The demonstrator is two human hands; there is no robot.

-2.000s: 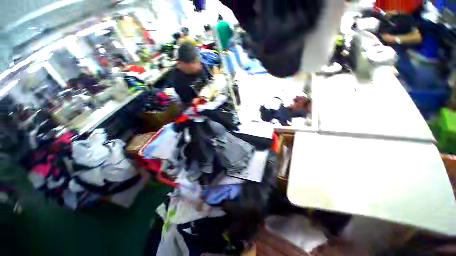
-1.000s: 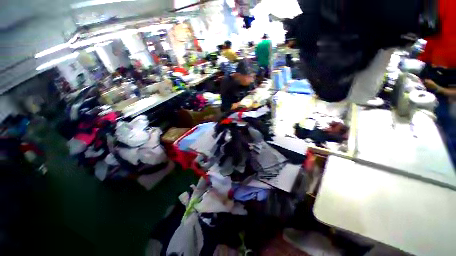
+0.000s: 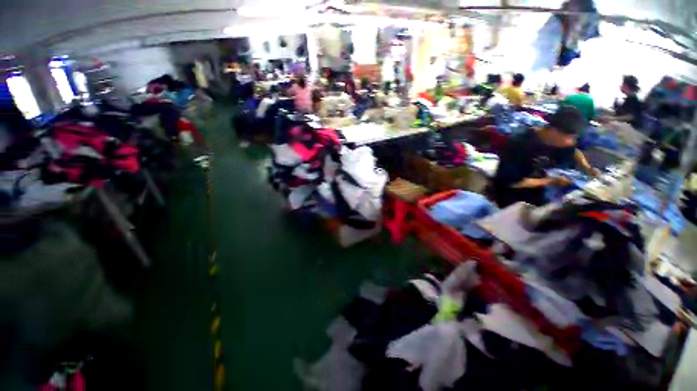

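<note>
Neither of my hands is in view. Nearest in front, a floor-level pile of dark and white pieces [image 3: 432, 347] lies at the bottom, with a bright green strip on a white piece. Behind it on the right stands a long red plastic basket [image 3: 500, 279], heaped with grey, black and white garment pieces [image 3: 588, 252] and a light blue piece [image 3: 462, 208]. The picture is blurred, so single pieces are hard to tell apart.
A pink, black and white pile [image 3: 336, 172] stands mid-view. Another pink and black pile [image 3: 84, 153] is at left. Yellow-black tape [image 3: 216, 336] runs along the green floor. A person in black [image 3: 543, 156] works behind the basket. Other people sit further back.
The view has swung left. The basket and piles now sit further right, the white table has nearly left the picture, and the aisle and left pile have come in.
</note>
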